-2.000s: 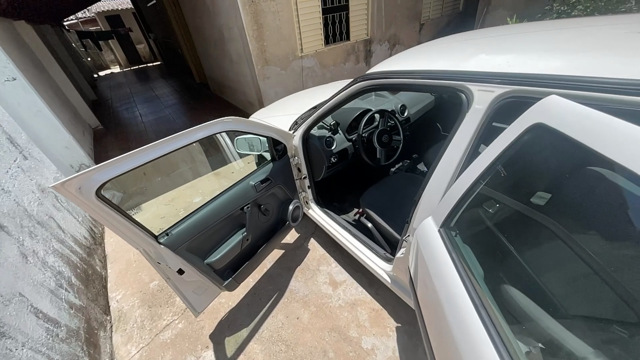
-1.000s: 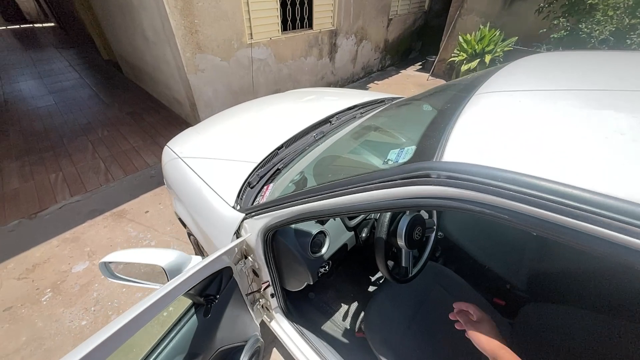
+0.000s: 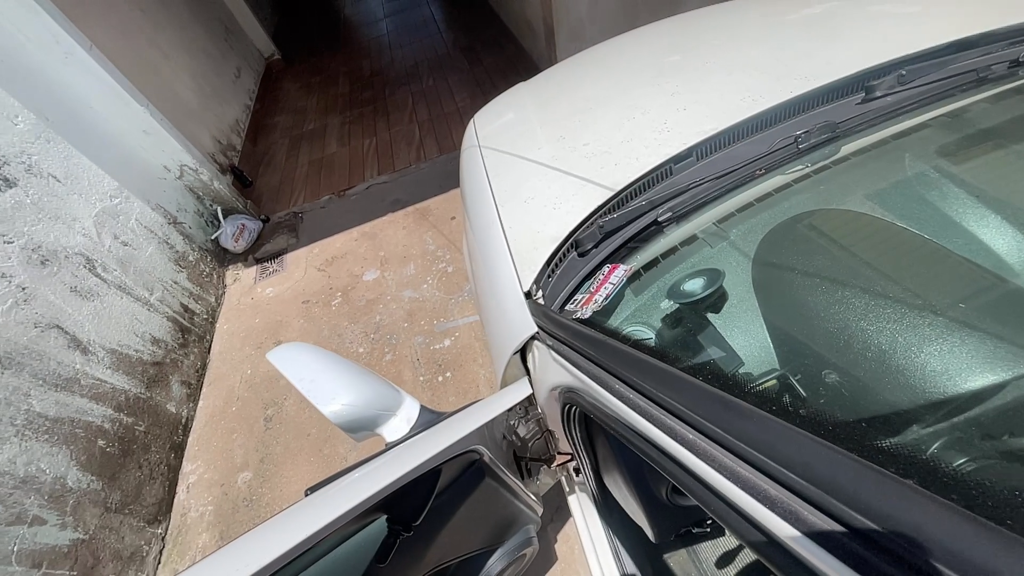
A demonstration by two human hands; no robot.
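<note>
Neither of my hands shows in the head view. Closest to me is the open front door (image 3: 472, 488) of a white car, its frame running from the bottom edge up to the hinge. On the door's outer side sits a silver-white side mirror (image 3: 344, 392). The windshield (image 3: 864, 320) fills the right side, with a round suction mount (image 3: 696, 286) and a red and white sticker (image 3: 600, 290) behind or on its lower corner. Black wiper arms (image 3: 816, 138) lie along its base, below the white hood (image 3: 632, 120).
A stained, rough plaster wall (image 3: 88, 336) runs down the left. At its foot lie a tied white plastic bag (image 3: 240, 232) and a floor drain grate (image 3: 271, 266). Concrete ground (image 3: 320, 312) meets a shaded brown tiled floor (image 3: 360, 104) beyond.
The view has moved forward along the car and swung left. A hand seen over the front seat one second ago is out of view. The door stands open throughout.
</note>
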